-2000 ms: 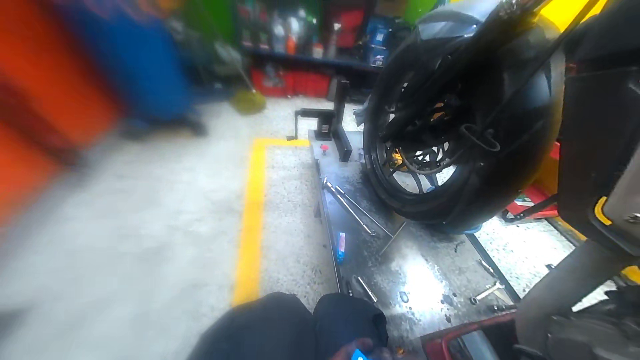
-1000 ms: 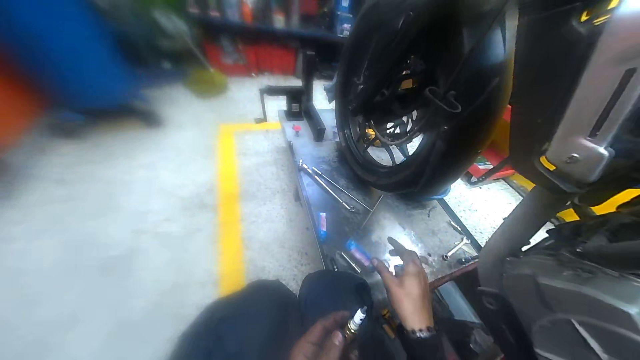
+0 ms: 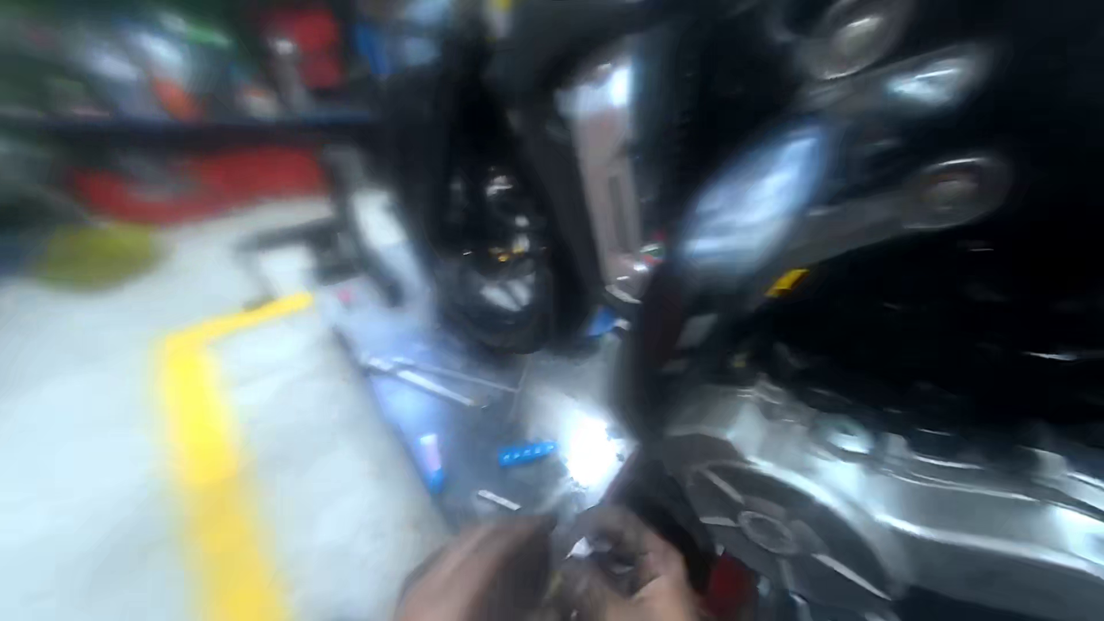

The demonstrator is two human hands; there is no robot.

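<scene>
At the bottom centre my left hand [image 3: 483,569] and my right hand [image 3: 634,561] are close together, both blurred. Between them is a small pale, shiny part [image 3: 582,548], which my right hand grips; whether the left fingers hold it too is unclear. Just beyond them, a blue item [image 3: 527,454] and a small tube with a blue end [image 3: 433,461] lie on the metal lift platform [image 3: 466,431]. A short metal tool [image 3: 498,500] is nearer my hands. Long metal tools [image 3: 423,379] lie farther up the platform.
The motorcycle's engine cover [image 3: 768,526] is close on the right, with a wheel [image 3: 504,285] ahead. A black metal bracket [image 3: 362,233] stands at the platform's far end. A yellow floor line [image 3: 203,431] runs along the left. Shelves [image 3: 198,125] are at the back.
The view has swung right and closer to the motorcycle. My right hand, spread over the platform one second ago, is now beside my left. The blue item lies where that hand was reaching.
</scene>
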